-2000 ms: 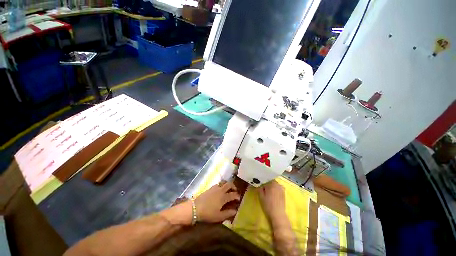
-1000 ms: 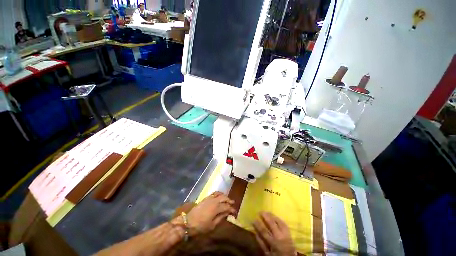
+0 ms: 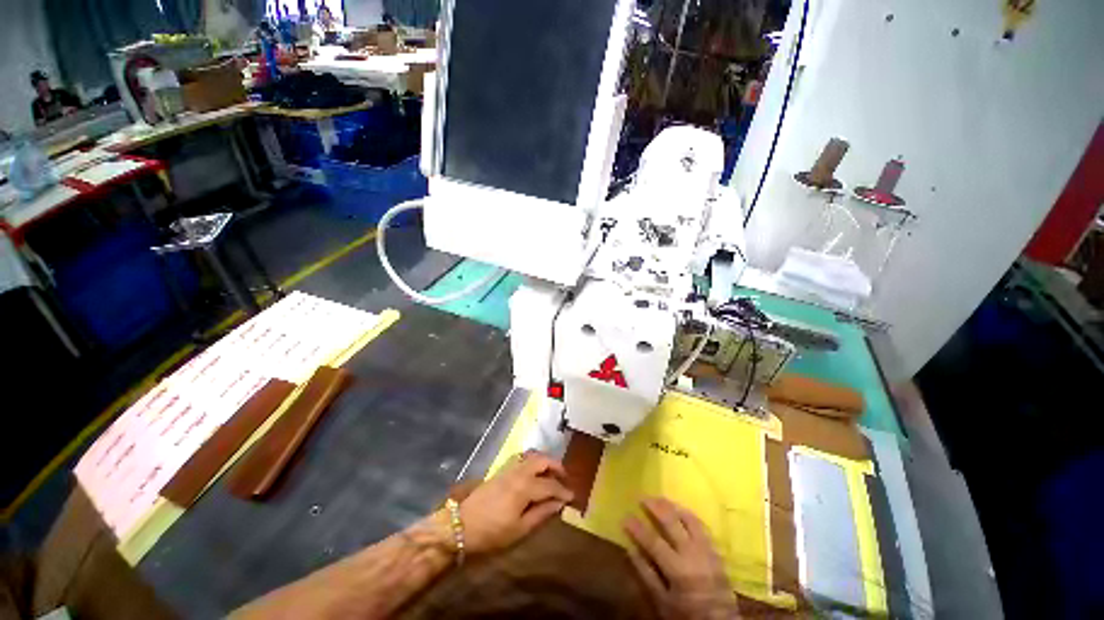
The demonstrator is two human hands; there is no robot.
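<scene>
A yellow sewing template [image 3: 696,466] with black handwriting lies under the white sewing machine head [image 3: 615,357]. A red-brown strip [image 3: 581,470] shows in its slot just below the head. My left hand [image 3: 518,503] rests with its fingertips on the lower left part of the strip; I cannot tell whether it grips it. My right hand [image 3: 680,560] lies palm down with fingers spread on the yellow template, holding nothing. A brown panel [image 3: 521,581] bulges up at the bottom between my forearms. More brown material [image 3: 817,418] shows beyond the template at the right.
Two brown strips [image 3: 291,434] lie at left, on and beside a pink-white printed sheet [image 3: 230,375] with a yellow border. A dark control screen [image 3: 527,97] stands above the machine. The clamp carriage [image 3: 741,363] with black cables sits behind the template. Thread cones [image 3: 831,161] stand by the wall.
My right hand has drawn back from beside the machine head toward me, uncovering the template's writing. My left hand stays at the strip. The view has shifted. The template lies slightly further right in view.
</scene>
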